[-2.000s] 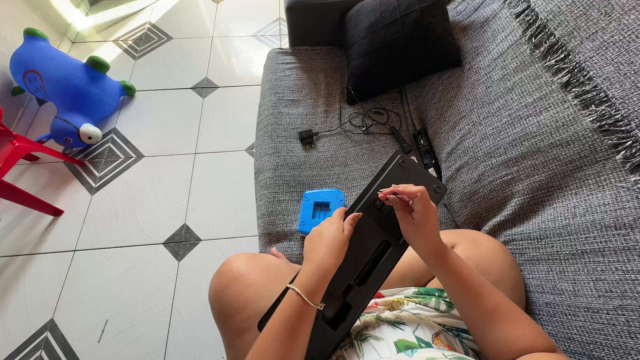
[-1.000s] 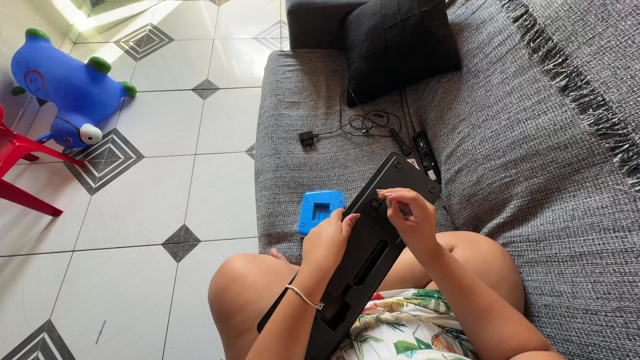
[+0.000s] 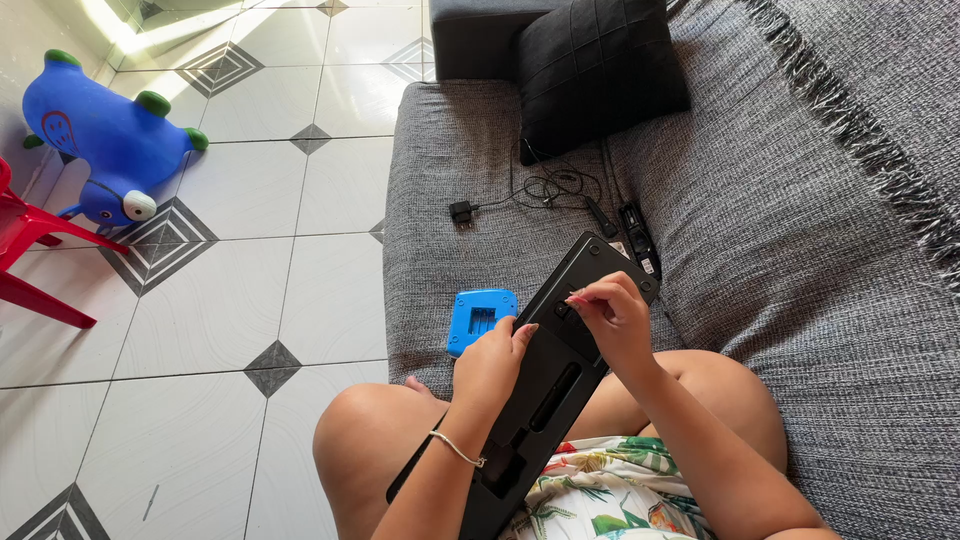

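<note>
A long black plastic device (image 3: 551, 352), its recessed underside facing up, lies slantwise across my lap. My left hand (image 3: 491, 364) grips its left edge. At its far end my right hand (image 3: 615, 315) has thumb and fingertips pinched together over a small recess; whether anything is between them cannot be told. Just beyond my left hand, a blue plastic device (image 3: 465, 307) with an uncovered battery compartment rests on the couch. A black handset (image 3: 639, 238) with its back uncovered lies past the black device's far end.
A black power adapter (image 3: 461, 213) with a tangled cable lies on the grey couch cover (image 3: 450, 142). Behind it is a black cushion (image 3: 600, 75). On the tiled floor at left are a blue inflatable animal toy (image 3: 112, 127) and a red plastic chair (image 3: 45, 225).
My right hand's fingers have shifted slightly over the far end of the black device. My left hand keeps its hold.
</note>
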